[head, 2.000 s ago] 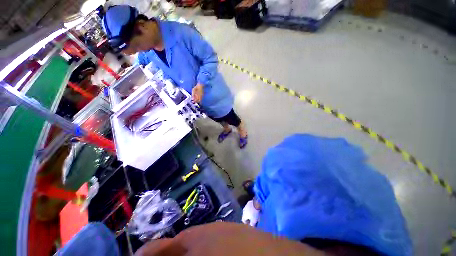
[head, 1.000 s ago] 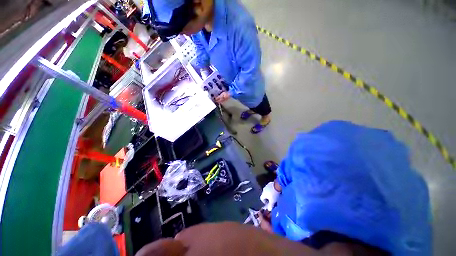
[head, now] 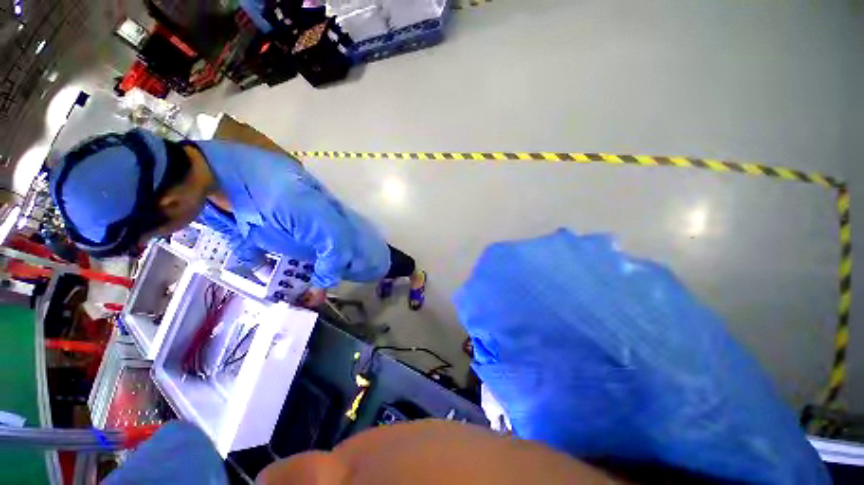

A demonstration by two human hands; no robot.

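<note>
A large blue-clothed form, apparently my own clothing, fills the lower right. A small white patch, possibly a gloved hand, shows at its left edge, mostly hidden; I cannot tell what it holds. My left hand is not in view. The open white enclosure lies on the dark green bench, with red and dark wires inside. Its side compartment with black round fittings faces another person. A yellow-and-black hand tool lies near the bench edge.
A person in blue leans over the enclosure, one hand at its side compartment. A black bin is beside it. A cable trails off the bench. Yellow-black tape crosses the floor. A blank skin-toned blur covers the bottom.
The view has swung: the enclosure and other person sit lower and further left. The bag, pliers and silver tool have left view, and the white-gloved hand is now mostly hidden.
</note>
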